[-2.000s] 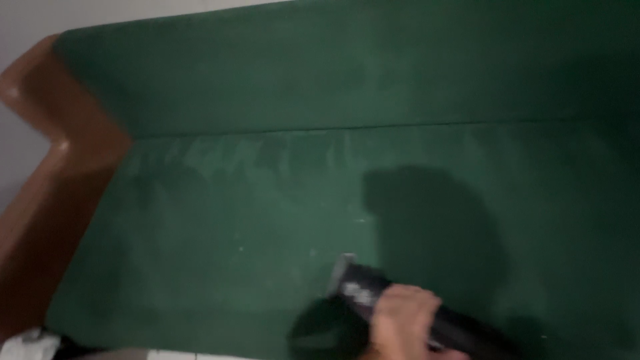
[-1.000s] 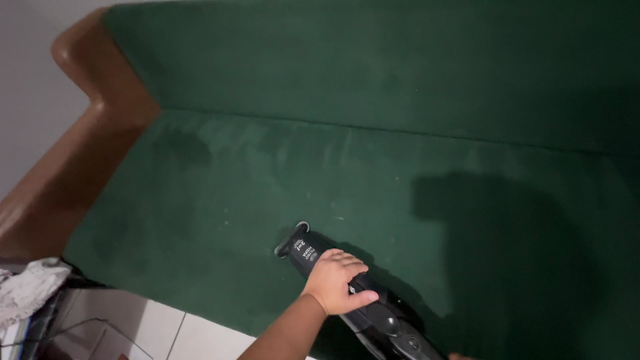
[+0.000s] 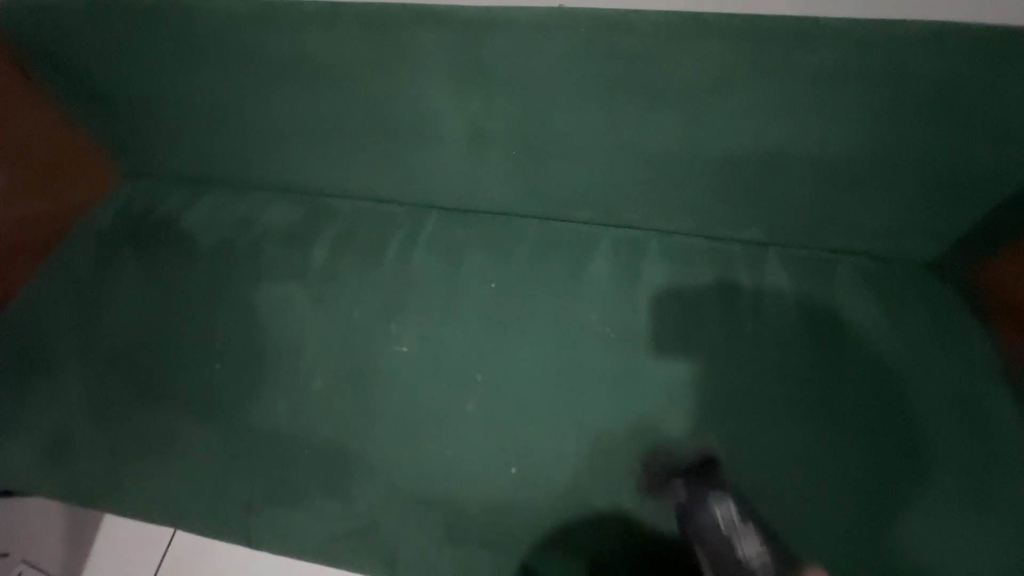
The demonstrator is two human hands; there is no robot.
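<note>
A dark handheld vacuum cleaner (image 3: 732, 524), blurred, enters from the bottom edge right of centre. Its nozzle (image 3: 676, 472) points up and left, over or against the green fabric seat of a sofa (image 3: 448, 344). Beside the vacuum's body, at the very bottom edge, shows a small patch of skin; which hand it belongs to, and how it holds the vacuum, I cannot tell. The rest of both my hands is out of frame. Small pale specks and streaks mark the seat, and a large dark shadow falls across its right part.
Behind the seat rises the sofa's green backrest (image 3: 496, 104). Brown armrests bound it at the left (image 3: 48, 176) and the right edge (image 3: 996, 296). Pale floor tiles (image 3: 216, 556) show along the bottom left.
The view has shifted, and the right armrest now shows. The hand seen on the vacuum one second ago is almost wholly out of frame. The vacuum now appears nearer the shadow on the seat.
</note>
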